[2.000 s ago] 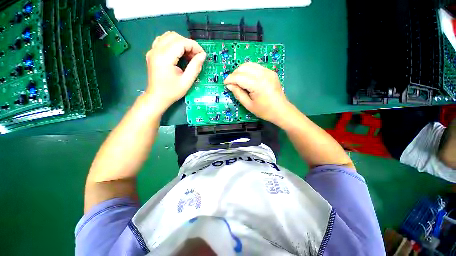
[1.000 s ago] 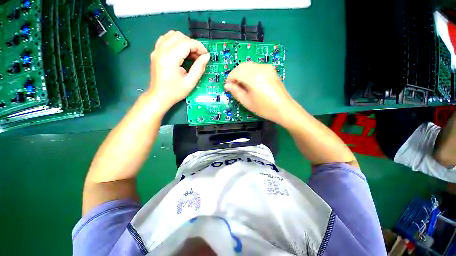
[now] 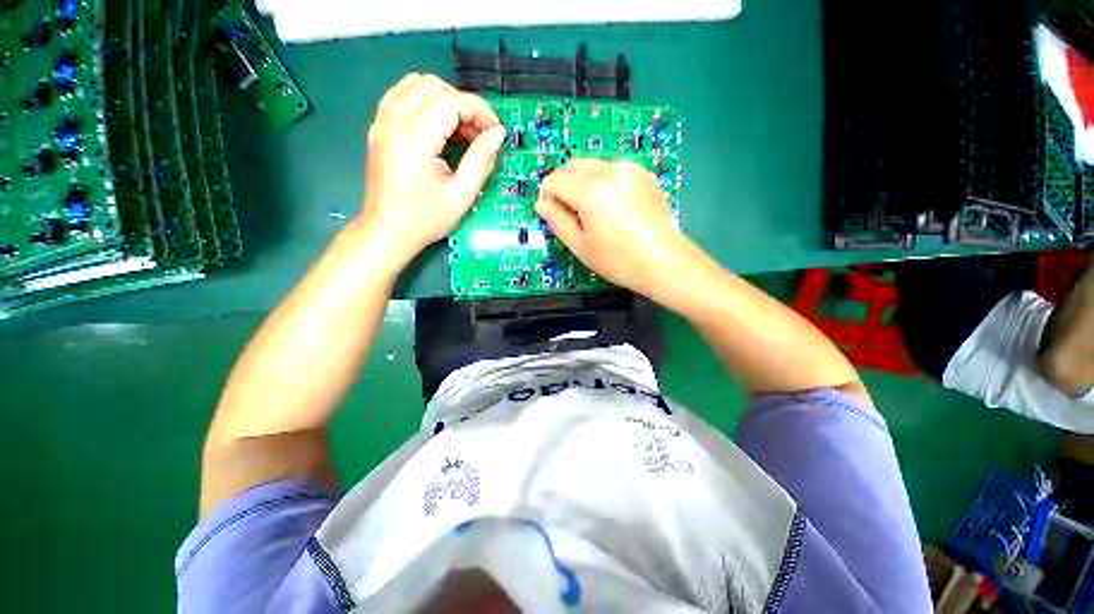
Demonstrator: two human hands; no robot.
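Observation:
A bright green circuit board panel dotted with blue, black and red parts lies on a black holder, which shows beyond its far edge and at its near edge. My left hand is over the board's left side, thumb and index fingertips pinched together. My right hand is over the board's middle, fingertips pinched close to the surface near a blue part. Anything between the fingertips of either hand is too small or hidden to tell.
Stacked green boards lean at left, with a small separate board beside them. A white sheet lies at the far edge. A black ribbed stack stands at right. A red stool and a person's arm are at lower right.
My left hand has shifted slightly right since the oldest frame. My right hand has moved only slightly over the same part of the board. The board has stayed in place.

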